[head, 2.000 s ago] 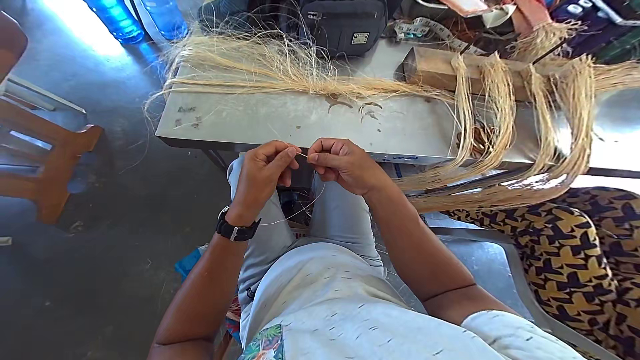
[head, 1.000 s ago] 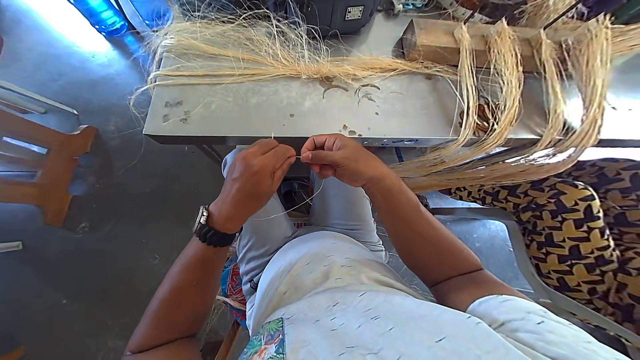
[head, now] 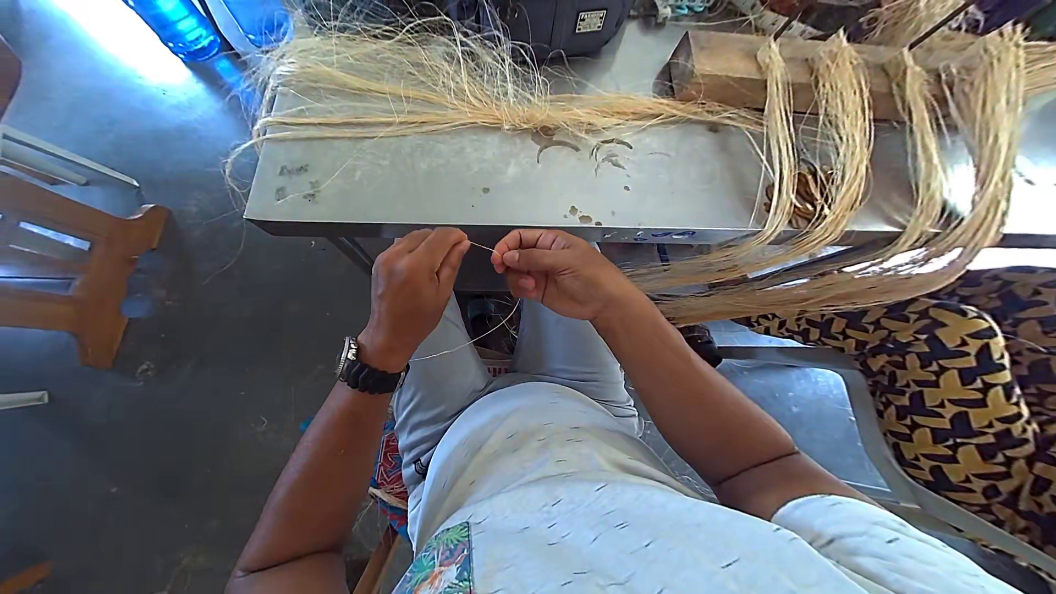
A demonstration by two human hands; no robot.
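My left hand point(head: 415, 289) and my right hand point(head: 557, 272) pinch one thin pale fiber strand point(head: 481, 246) between their fingertips, just in front of the table edge and above my lap. A loose length of strand curves below the hands over my legs. On the grey table point(head: 396, 181) a long bundle of straw-coloured fibers point(head: 412, 91) lies spread, its left end tangled. To the right, several hanks of fiber point(head: 841, 132) hang over a wooden block point(head: 726, 70) and trail past the table's front edge.
A dark bag point(head: 553, 29) stands at the back of the table. Blue water bottles point(head: 186, 29) are at the upper left. A wooden chair point(head: 91, 272) stands on the floor at left. At right are a patterned cushion point(head: 949, 379) and a grey chair frame point(head: 858, 396).
My two hands have come slightly apart since a second ago, and a short span of strand shows between the fingertips.
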